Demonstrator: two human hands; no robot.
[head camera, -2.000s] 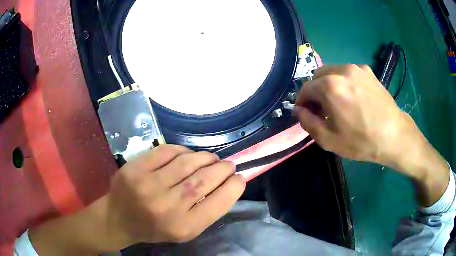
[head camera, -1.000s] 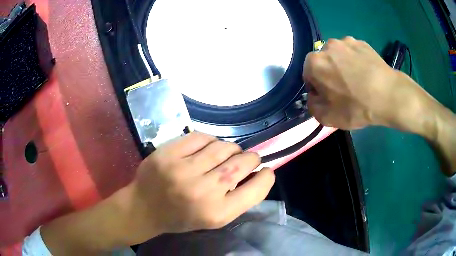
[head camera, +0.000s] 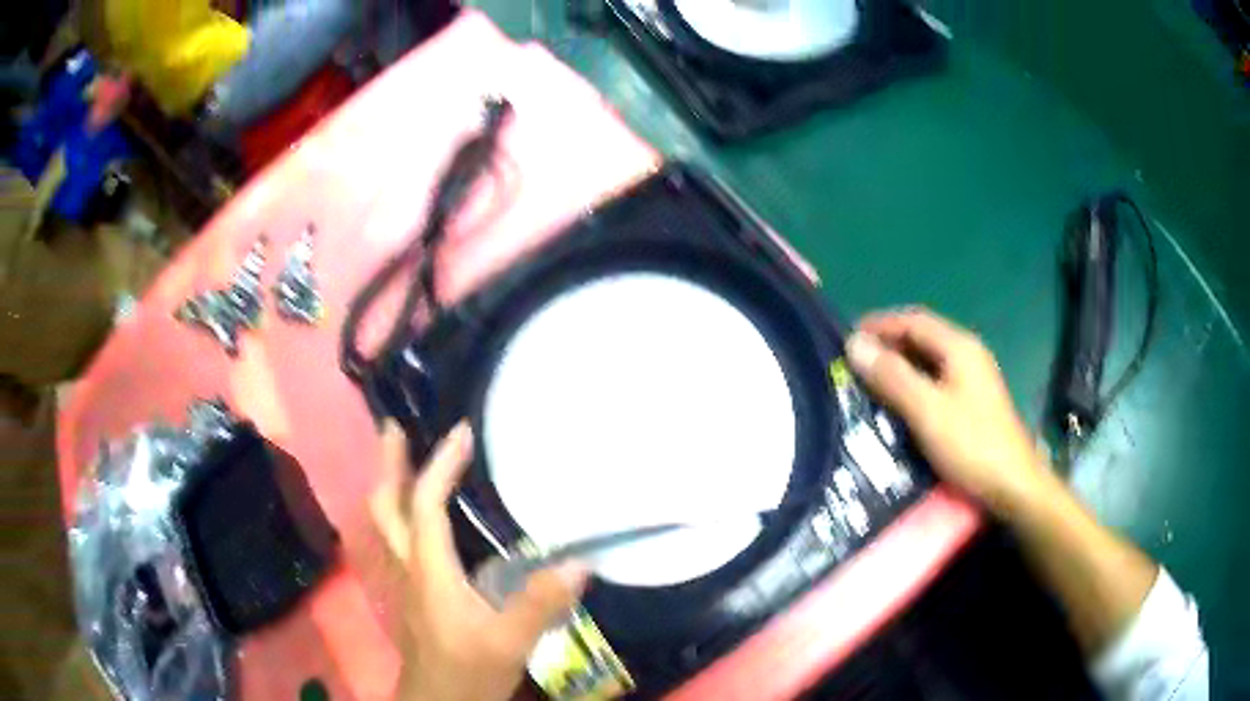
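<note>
A black base housing (head camera: 651, 206) lies on the pink-red table, with a round white centre plate (head camera: 638, 425) in it. A yellow-edged power supply board (head camera: 583, 660) is at its near left edge, partly under my left hand. A control board (head camera: 871, 459) is at its right edge. My left hand (head camera: 459, 609) is blurred over the left side, thumb and fingers apart. A thin dark strip (head camera: 644, 534), possibly a lead wire, runs from beside the thumb across the plate. My right hand (head camera: 960, 411) has thumb and fingertips on the housing's right edge.
A coiled black power cord (head camera: 436, 233) lies beyond the housing. Small speckled circuit boards (head camera: 240, 295), a black screw tray (head camera: 254, 527) and a clear plastic bag (head camera: 137, 548) are left. The green bench (head camera: 946, 219) holds another housing (head camera: 768, 103) and a black tool with cable (head camera: 1086, 322).
The view has pulled back and shows more of the table. My right hand has moved off the near right corner to the right edge. My left hand has lifted and its fingers have spread.
</note>
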